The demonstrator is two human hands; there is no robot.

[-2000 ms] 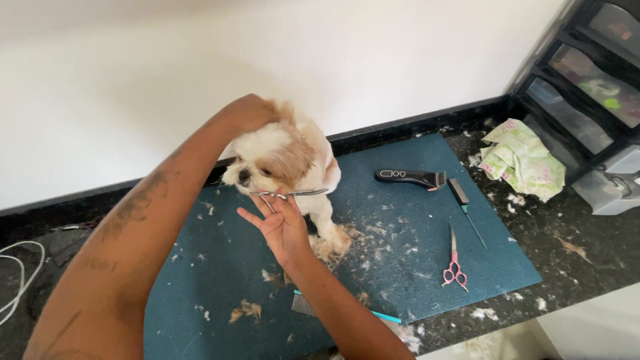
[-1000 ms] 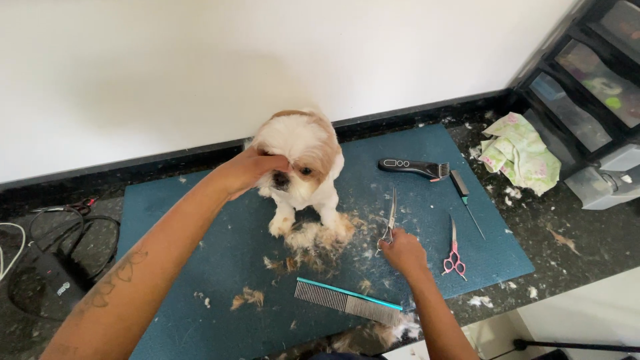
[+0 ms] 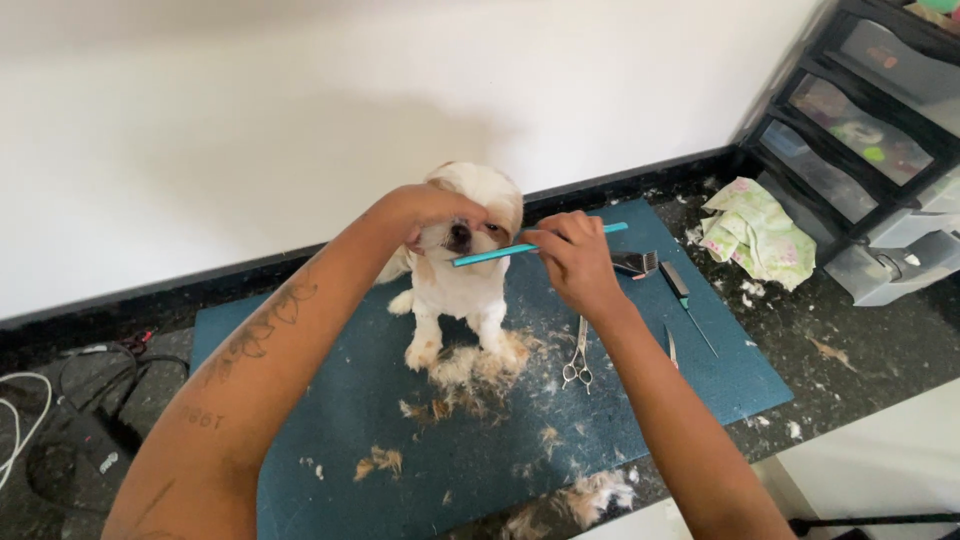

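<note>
A white and tan dog [image 3: 457,289] sits on a blue mat [image 3: 330,450], facing me. My left hand [image 3: 439,214] cups the side of its muzzle, with the thumb across the face beside the nose. In my right hand [image 3: 574,251] is a grooming comb [image 3: 495,254], its teal spine held edge-on against the dog's cheek; its teeth cannot be made out. Silver scissors [image 3: 578,364] lie on the mat below my right hand. Partly behind that hand is a black hair clipper [image 3: 636,262]. A small tail comb [image 3: 684,296] lies beside it, and a second pair of scissors [image 3: 671,349] is mostly hidden by my right forearm.
Cut fur [image 3: 472,375] lies around the dog's paws, with more at the mat's front edge. A floral cloth [image 3: 761,236] and a black drawer unit [image 3: 847,127] stand at the right of the dark stone counter [image 3: 847,375]. Cables [image 3: 112,375] lie at the left. A white wall rises behind.
The silver scissors, in my right hand earlier, now lie on the mat. My right hand has picked up the teal comb from the mat's front and moved it to the dog's face.
</note>
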